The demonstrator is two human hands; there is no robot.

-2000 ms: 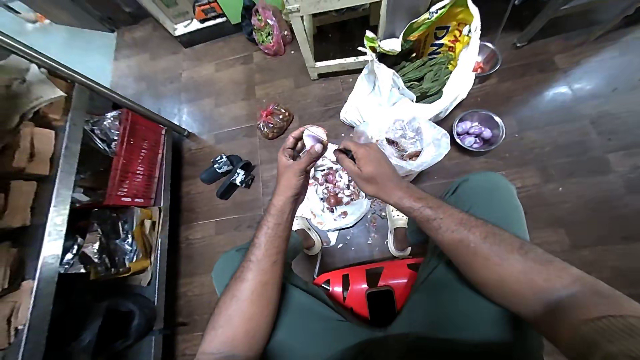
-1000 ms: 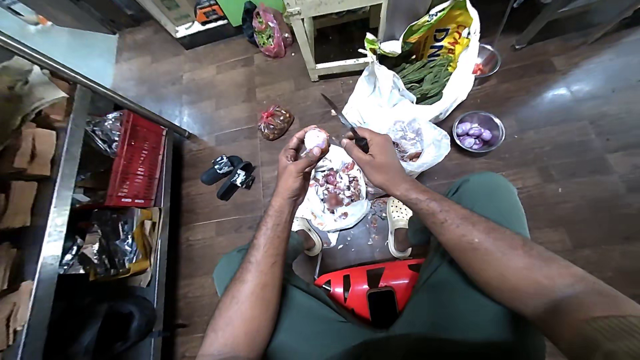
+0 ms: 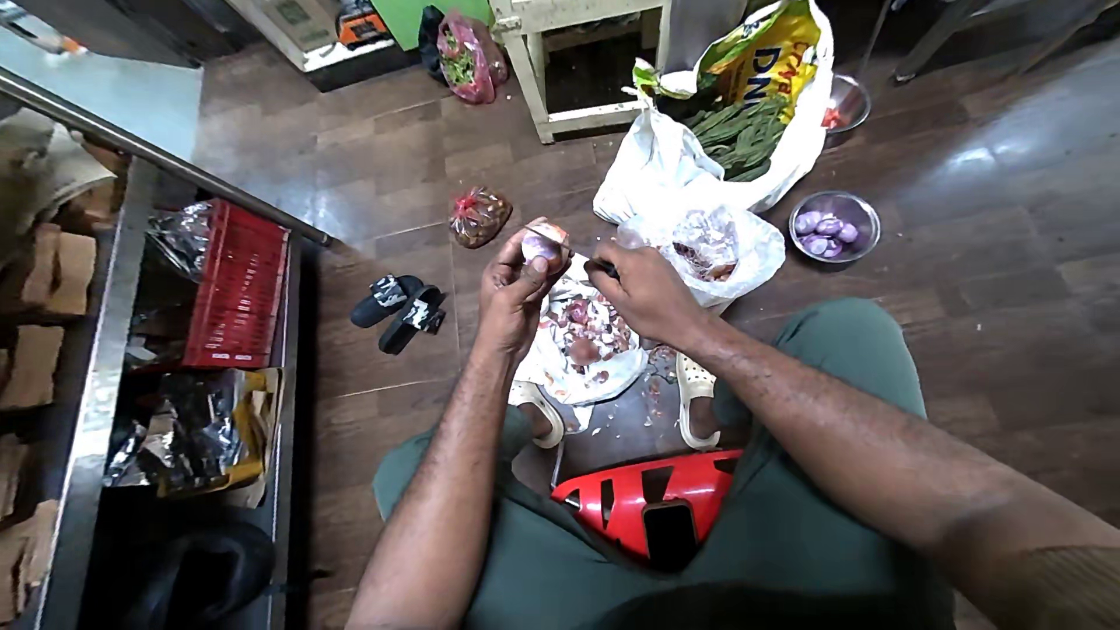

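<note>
Near the middle of the head view, my left hand (image 3: pixel 518 289) holds a partly peeled onion (image 3: pixel 544 248) up in its fingertips. My right hand (image 3: pixel 643 289) is closed around the dark handle of a knife (image 3: pixel 604 265), whose thin blade reaches left to the onion's top. Below both hands, a white plastic bag (image 3: pixel 604 381) lies spread on the floor with onions and peelings (image 3: pixel 582 332) on it. Just right of my right hand is an open white bag (image 3: pixel 752 254) with skins inside. A steel bowl (image 3: pixel 873 229) farther right holds several peeled purple onions (image 3: pixel 822 234).
A large white sack (image 3: pixel 801 149) of long green vegetables stands beyond my right hand. A tied bag of brown food (image 3: pixel 481 217) and black slippers (image 3: pixel 411 315) lie at left, near a metal rack (image 3: pixel 109 350) with a red crate (image 3: pixel 236 289). A red plastic stool (image 3: pixel 612 499) is beneath me.
The knife, raised and pointing away from the onion one second ago, now has its blade across the onion. My left hand still holds the onion in about the same place.
</note>
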